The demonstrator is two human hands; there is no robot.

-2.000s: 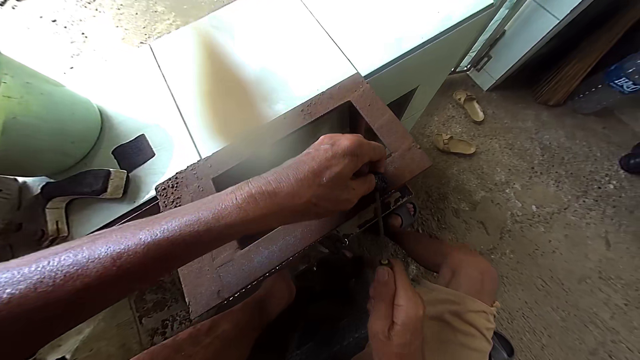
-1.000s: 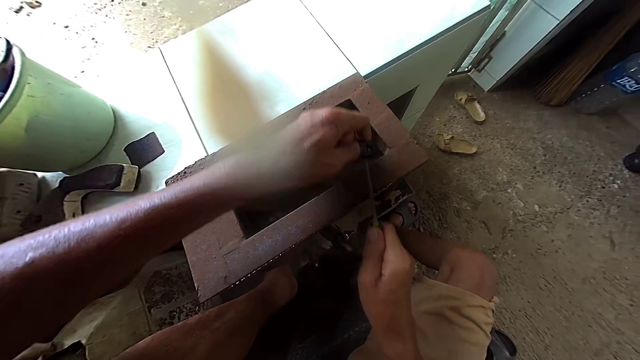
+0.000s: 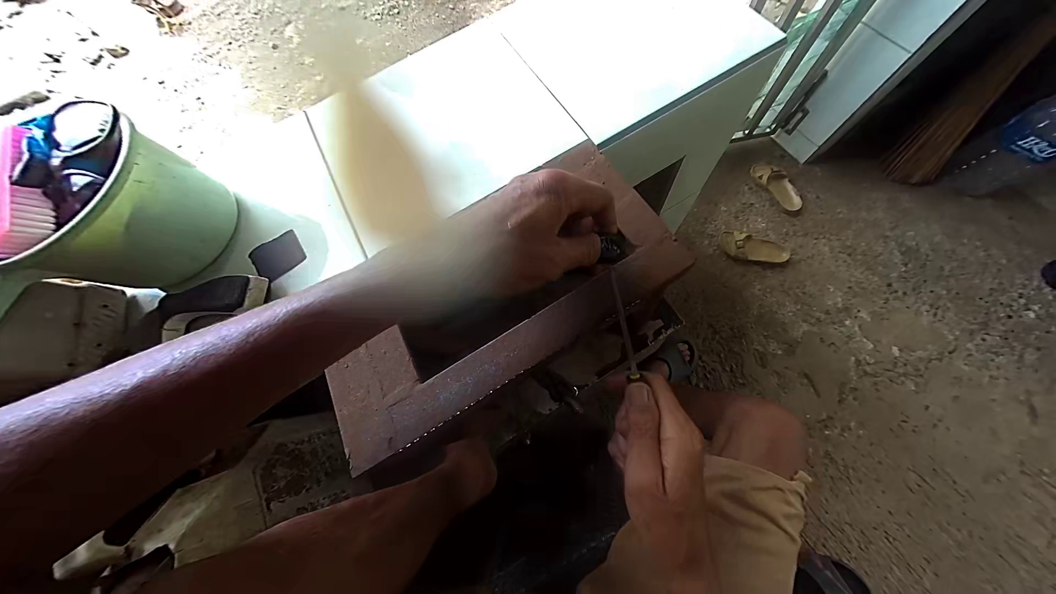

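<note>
My left hand (image 3: 549, 223) reaches over a rusty brown metal frame (image 3: 487, 346) and pinches a small dark piece (image 3: 610, 247) near the frame's right end. Low in front of the frame, my right hand (image 3: 660, 454) grips the near end of a thin metal rod tool (image 3: 624, 322), thumb on top. The rod runs up across the frame's near bar to the dark piece; its far tip is hard to make out. What kind of tool it is cannot be told, as my right hand hides its handle. A pale blur covers part of my left forearm.
The frame lies against a white tiled ledge (image 3: 660, 66). Left of it stand a green bucket (image 3: 173, 206) with a pink brush (image 3: 25, 198), and a dark square pad (image 3: 278, 256). My bare legs are below the frame. Tan sandals (image 3: 755, 247) lie on the rough floor at right.
My left hand has moved a little up and left from two seconds ago, and the dark piece shows more. My right hand went up, then slightly back down.
</note>
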